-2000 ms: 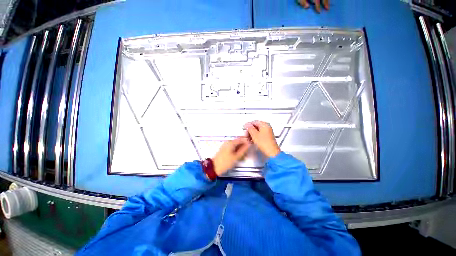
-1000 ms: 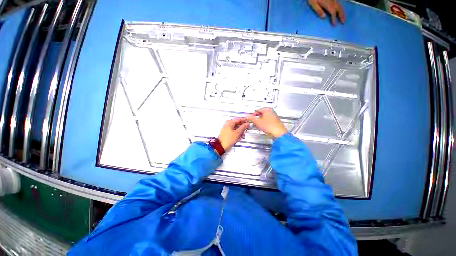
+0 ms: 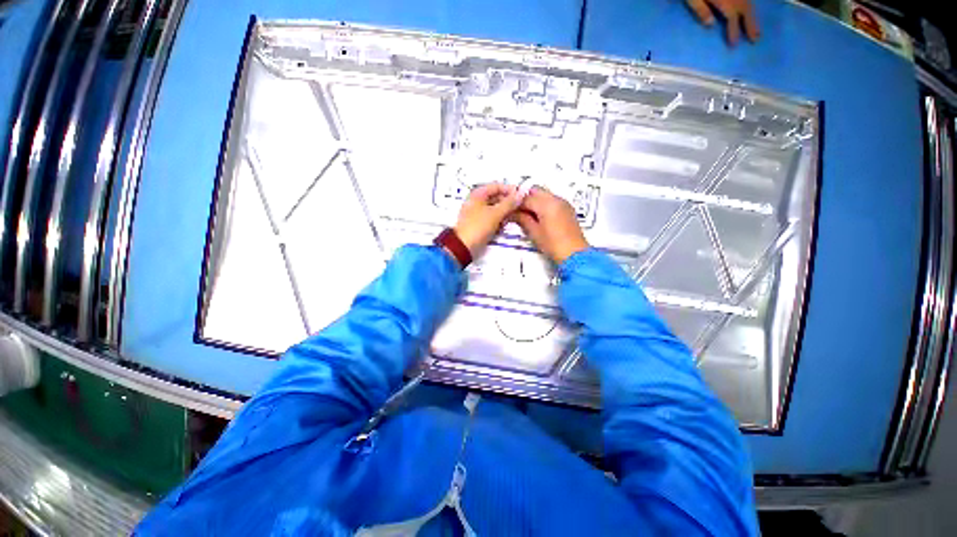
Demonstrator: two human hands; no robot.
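Note:
A large silver metal back plate (image 3: 672, 252) with pressed ribs and a black edge lies on a blue foam pad (image 3: 855, 210). My left hand (image 3: 485, 217) and my right hand (image 3: 548, 218) meet over the plate's middle, just below the bracket area. Their fingertips are pinched together around a small pale piece (image 3: 525, 187), mostly hidden by the fingers. I cannot tell exactly what it is. A thin dark curved line (image 3: 527, 338) shows over the plate below my hands. A dark red band is on my left wrist.
Shiny conveyor rollers (image 3: 68, 157) run at the left, and more rollers (image 3: 923, 283) at the right. Another person's hand (image 3: 727, 15) rests at the pad's far edge. A green bench (image 3: 94, 420) and a white roll (image 3: 15, 363) are at the lower left.
Both hands have moved together away from me, from the plate's near part toward the bracket area. The view has turned slightly. The other person's hand appears farther right.

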